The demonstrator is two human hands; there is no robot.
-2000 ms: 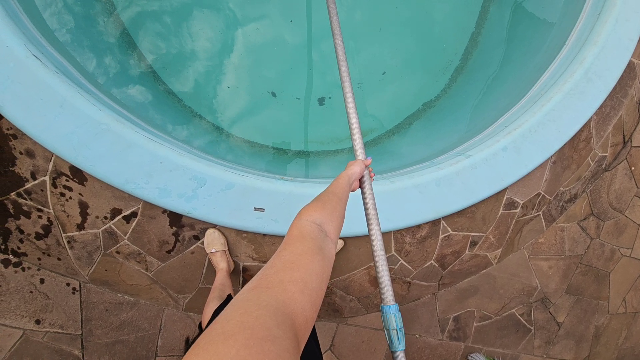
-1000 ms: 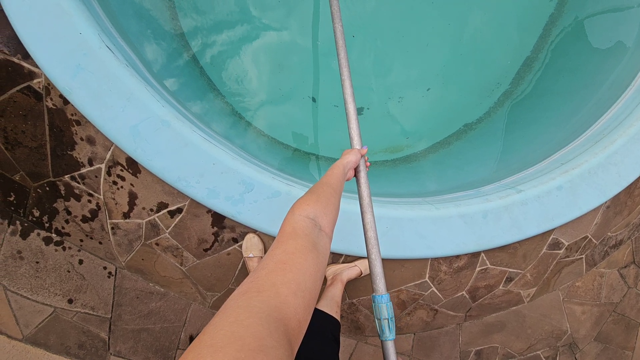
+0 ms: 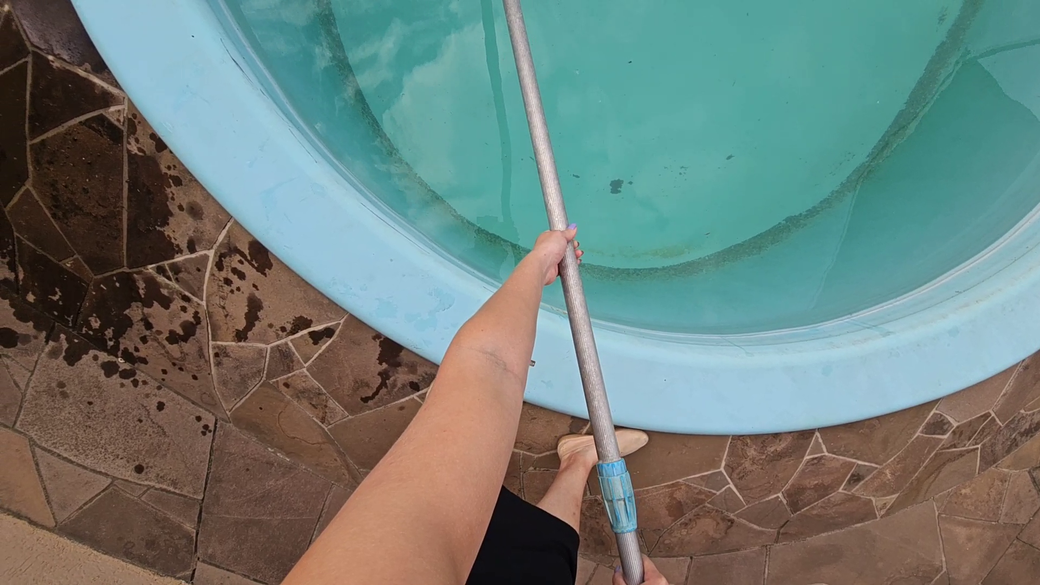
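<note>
A ribbed metal telescopic pole point(image 3: 581, 325) runs from the bottom of the view up over the pool rim and out at the top; its far end is out of view. My left hand point(image 3: 557, 253) is closed around the pole above the inner edge of the rim. Lower down, the pole bears a blue plastic locking collar point(image 3: 617, 496). At the bottom edge, just below the collar, my right hand point(image 3: 643, 573) holds the pole, only partly in view. Under the pole lies green pool water point(image 3: 674, 187) with dark specks on the pool floor.
The light-blue pool rim point(image 3: 731, 390) curves across the view. Brown stone paving point(image 3: 276, 422) surrounds it, with dark wet spots at the left. One foot in a beige shoe point(image 3: 578, 447) stands against the rim, beside black clothing point(image 3: 528, 540).
The right hand has come into view at the bottom edge. My left hand still grips the pole. The view has shifted along the rim, and only one shoe shows where two did.
</note>
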